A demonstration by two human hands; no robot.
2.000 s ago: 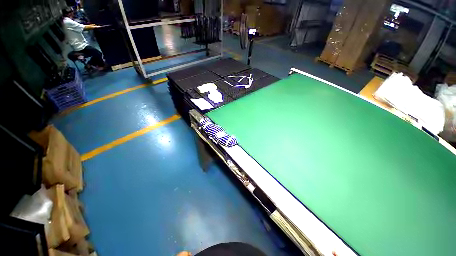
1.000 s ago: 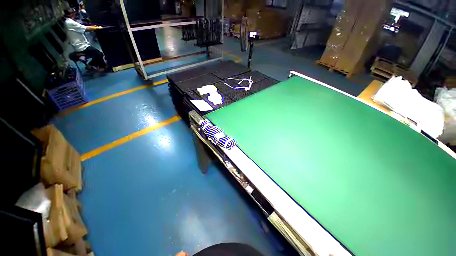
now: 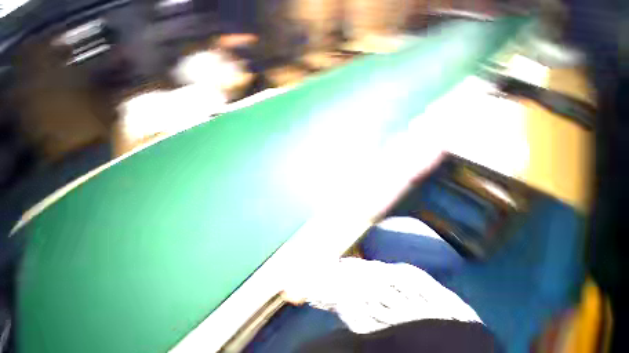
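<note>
The view is badly blurred. The green conveyor belt [image 3: 152,214] runs from the lower left to the upper right, with a glare patch on it. Its white side rail [image 3: 276,276] lies nearest me. A white sleeve or cloth [image 3: 400,293] is at the bottom centre. A small skin-toned patch at its left end, by the rail, may be my right hand [image 3: 295,298]; its fingers cannot be made out. My left hand is not in view. A dark open rectangular frame or box [image 3: 476,207] is right of the rail.
A rounded blue-and-white shape [image 3: 414,241], possibly a stool, stands beside the rail. Brown cardboard-like material [image 3: 562,148] is at the right, and a yellow object [image 3: 590,317] at the lower right. A pale blurred heap [image 3: 165,114] lies beyond the belt. Blue floor shows at the right.
The view has swung right, along the belt. The black mesh stack, striped bundle and seated person have left view. The dark frame, blue-and-white shape and white sleeve or cloth have appeared.
</note>
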